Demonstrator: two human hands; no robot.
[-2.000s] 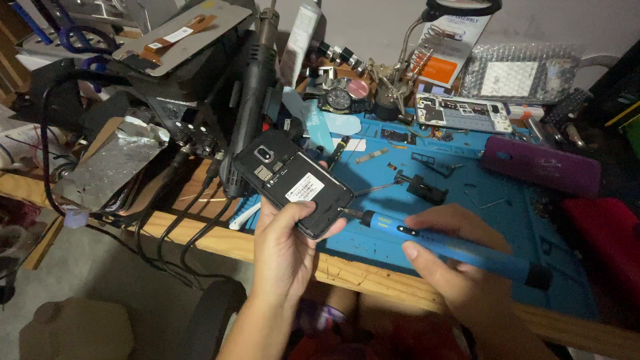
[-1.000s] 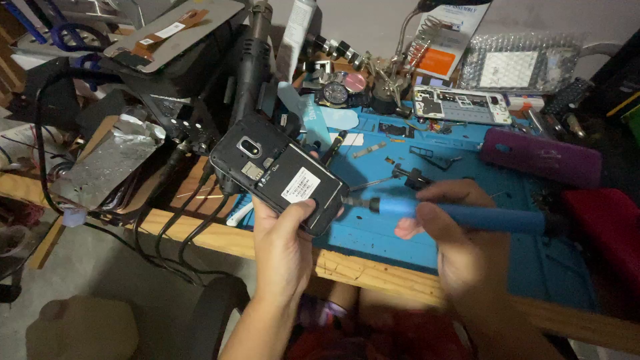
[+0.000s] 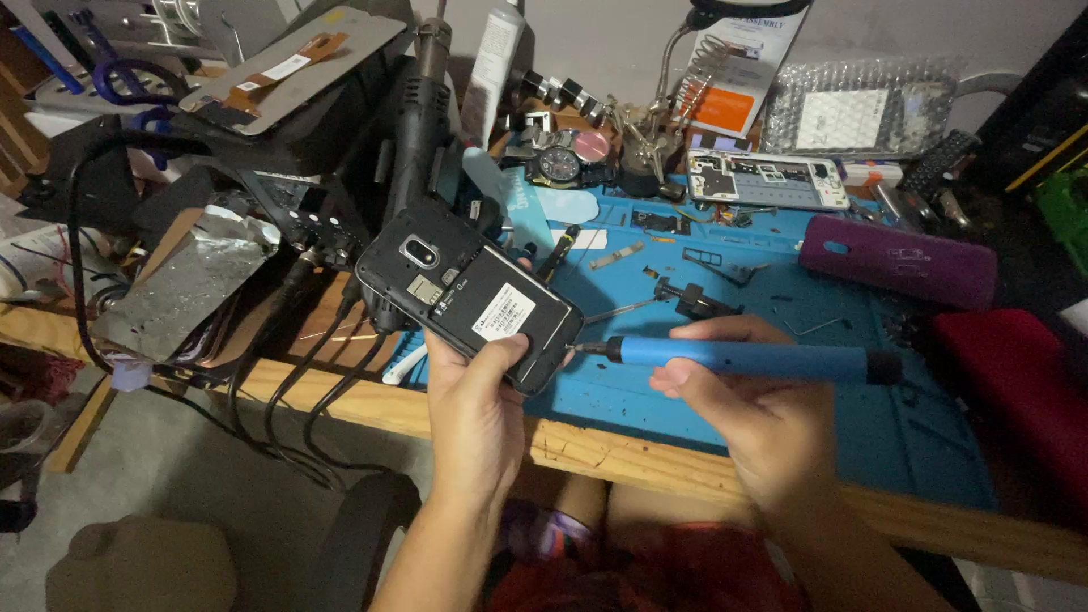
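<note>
My left hand [image 3: 480,399] holds a black smartphone [image 3: 463,297] by its lower end, thumb over the battery bay. The phone's back cover is off, showing the camera, card slots and a white label that bears writing. In my right hand [image 3: 748,408] lies a blue pen-shaped electric screwdriver [image 3: 739,359], held nearly level. Its tip is at the phone's lower right edge; whether it sits in a screw cannot be told. Beneath both hands is a blue silicone repair mat [image 3: 646,408] with small parts. A black clamp-like part [image 3: 697,297] lies just beyond the screwdriver.
A purple phone cover [image 3: 897,259] and an opened white-framed phone [image 3: 765,180] lie on the mat. Behind are a wristwatch [image 3: 557,164] and a bubble-wrapped item [image 3: 858,110]. A hot air gun [image 3: 421,119] stands left, with black cables hanging over the wooden bench edge [image 3: 595,455].
My right hand has shifted its grip on the screwdriver, which now lies closer to level than two seconds ago. The left hand still holds the phone.
</note>
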